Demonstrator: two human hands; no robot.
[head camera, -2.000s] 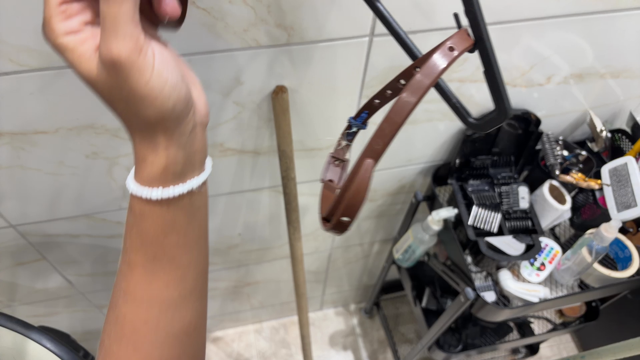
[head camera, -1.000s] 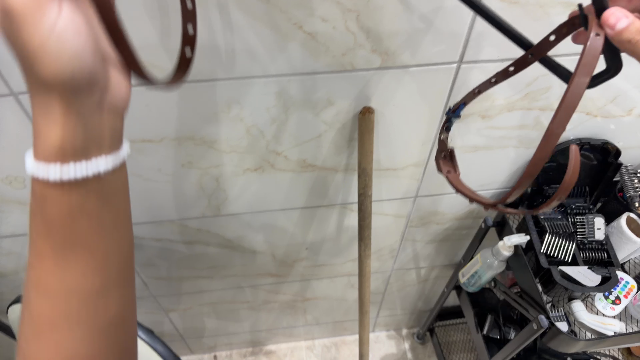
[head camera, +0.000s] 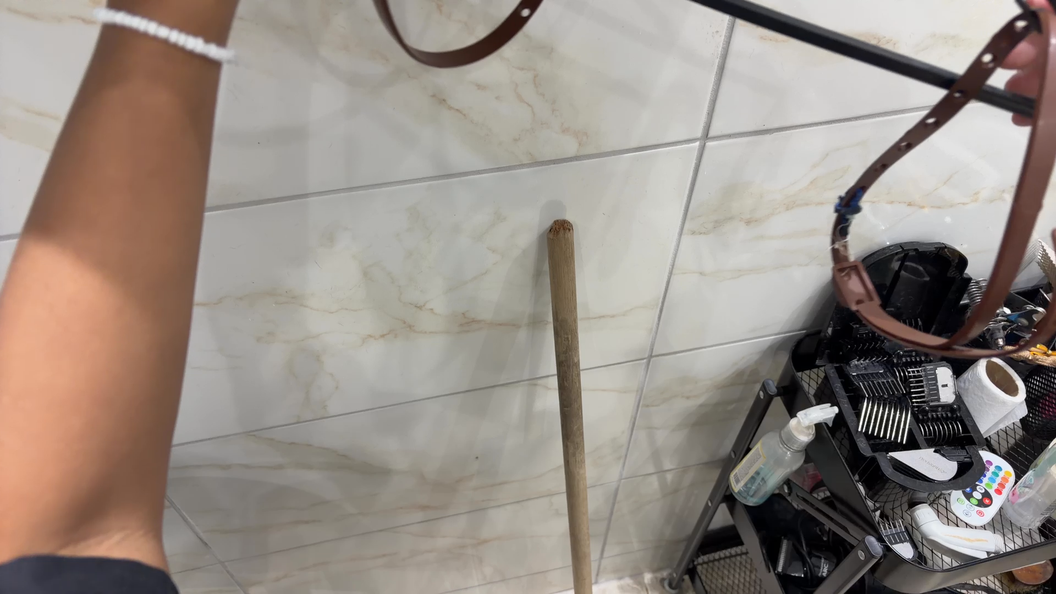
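My left forearm runs up the left side, with a white beaded bracelet (head camera: 165, 37) on the wrist; the hand itself is above the frame. A curved brown strap (head camera: 474, 54) with holes hangs in at the top, its upper part hidden. At the right edge, fingertips of my right hand (head camera: 1021, 78) grip the upper end of a brown holed strap, against a black bar (head camera: 833, 41). This strap (head camera: 932, 124) hangs as a loop, with a buckle (head camera: 856, 285) and a small blue piece (head camera: 847, 205) on its left side.
A wooden pole (head camera: 569, 363) leans by the marbled tile wall. At lower right, a black mesh cart (head camera: 916, 573) holds clipper guards (head camera: 887, 412), a paper roll (head camera: 992, 396), a small remote control (head camera: 982, 488) and a white curved item. A spray bottle (head camera: 775, 458) hangs at the cart's side.
My left hand has gone out at the top. My right hand, unseen two seconds ago, is at the strap by the bar. A second strap loop shows at the top. The view has shifted.
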